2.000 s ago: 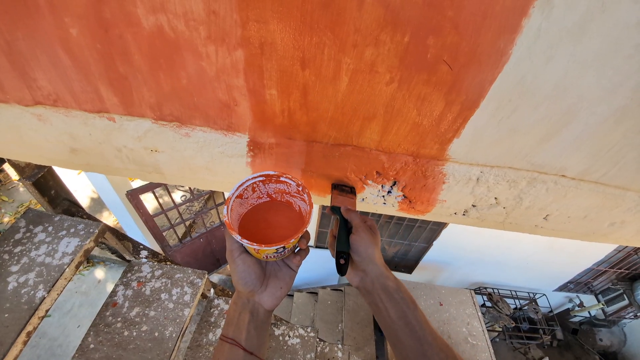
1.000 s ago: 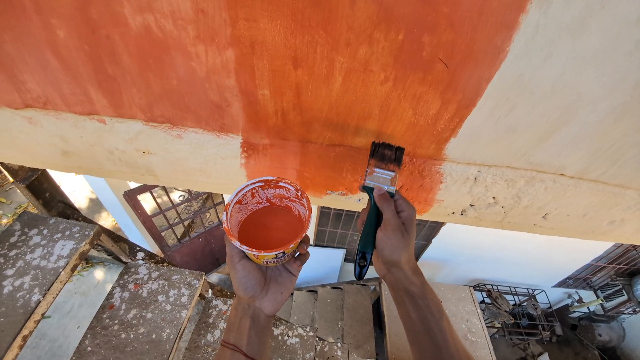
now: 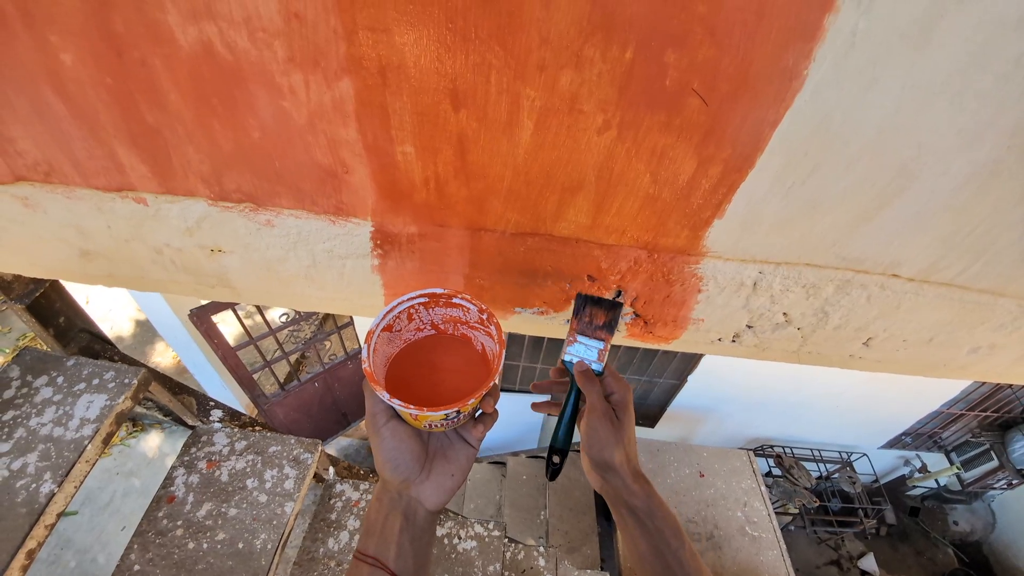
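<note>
My left hand (image 3: pixel 424 464) cups a plastic tub (image 3: pixel 434 360) from below; orange paint lies in it and splatters coat its inner wall. To its right, my right hand (image 3: pixel 604 416) grips a paintbrush (image 3: pixel 572 400) by its dark green handle, bristles up. The dark bristles, tinged with orange, are at the lower edge of the painted area; whether they touch it I cannot tell. Above both hands, a wall (image 3: pixel 552 120) carries a broad orange coat. Its lower ledge (image 3: pixel 848 320) is cream and pitted at the right, orange in the middle.
Paint-speckled stone steps (image 3: pixel 216 496) descend at the lower left. Beyond them stands a maroon metal gate (image 3: pixel 312 400). A barred window (image 3: pixel 660 376) is behind the brush, below the ledge. At the lower right are a metal rack (image 3: pixel 824 480) and an air cooler (image 3: pixel 976 460).
Against one second ago, the brush has come down from the orange wall to the ledge's lower edge, its handle tilted more. The tub stays in my left hand.
</note>
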